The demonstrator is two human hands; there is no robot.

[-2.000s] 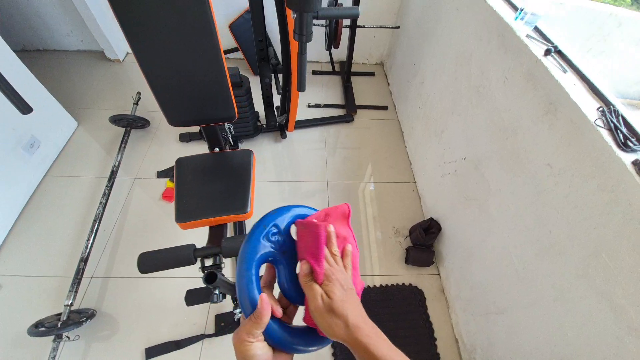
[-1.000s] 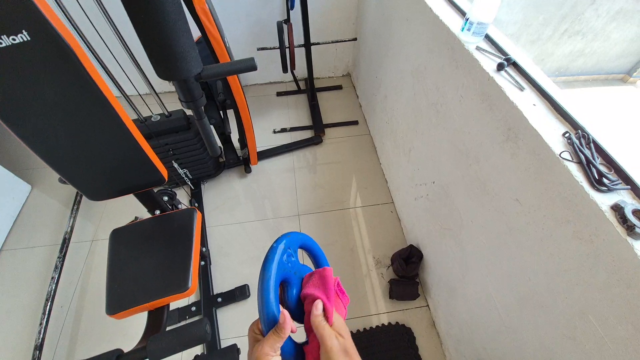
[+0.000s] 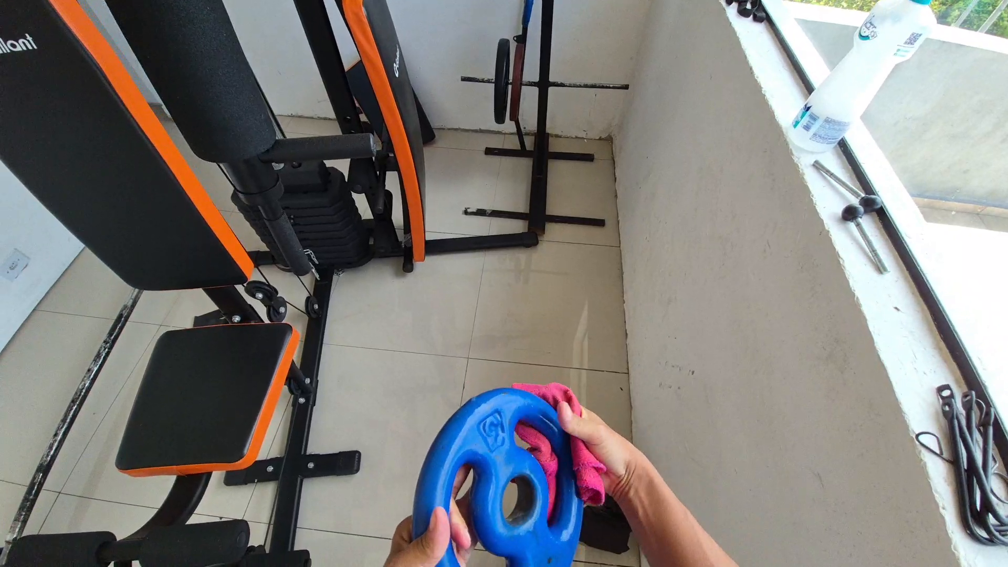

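A blue weight plate with cut-out grips and a round centre hole is held up at the bottom middle. My left hand grips its lower left rim, fingers passing through a cut-out. At the upper right rim, my right hand holds a pink cloth against the plate, the thumb on the front. Part of the cloth shows through the right-hand cut-out and above the rim. The plate's lower edge is out of view.
A multi-gym with a black-and-orange seat and backrest stands left. A barbell bar lies beyond. A plate rack stands behind. The right windowsill bears a plastic bottle, metal pins and a coiled cord.
The pink cloth has moved from the plate's lower right to its upper right rim, with my right hand. The plate now faces the camera more squarely. The view has shifted.
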